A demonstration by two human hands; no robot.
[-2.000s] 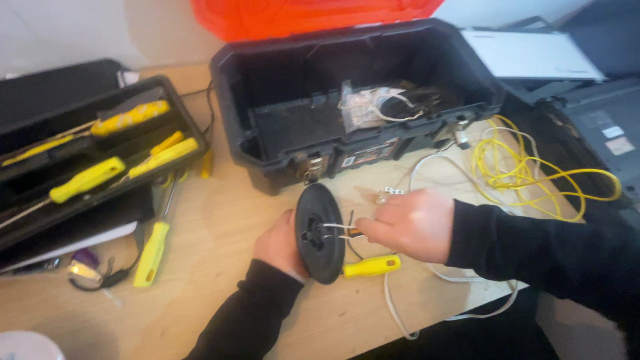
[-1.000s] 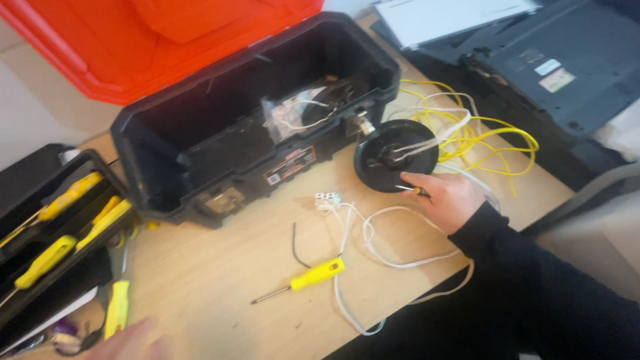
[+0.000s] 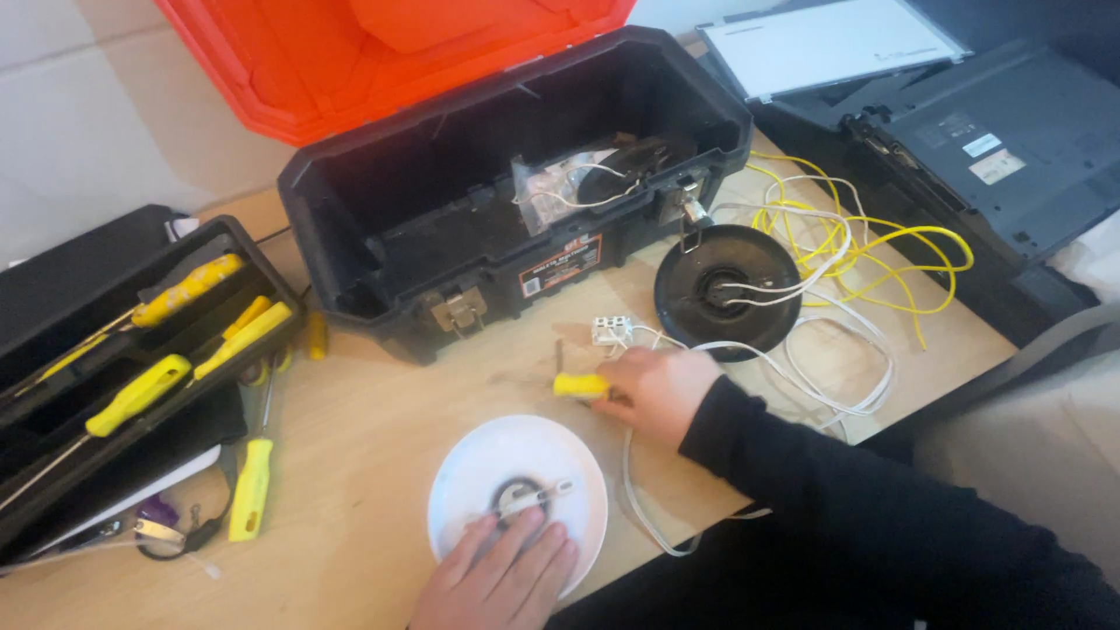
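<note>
My left hand (image 3: 503, 573) lies with spread fingers on a white round disc (image 3: 464, 477), near its dark central ring and a small metal strip (image 3: 560, 486). In my right hand (image 3: 661, 389) is the yellow handle of a screwdriver (image 3: 579, 385); motion blurs it, and its blade is not clearly visible. Just behind that hand sits a white terminal block (image 3: 611, 330) joined to white cable (image 3: 809, 398). A black round base (image 3: 691, 302) rests against the toolbox front, with white wires coming out of its centre.
An opened black toolbox (image 3: 350, 297) with a red lid (image 3: 420, 61) stands behind. At left are a black tray (image 3: 284, 306) of yellow-handled tools and a loose screwdriver (image 3: 252, 490). Yellow wire (image 3: 954, 254) lies coiled at right, beside dark laptop parts (image 3: 1024, 131).
The black base, earlier held in my hands, now rests by the toolbox. My right hand has taken hold of the yellow screwdriver from the table. The white disc has come into view under my left hand.
</note>
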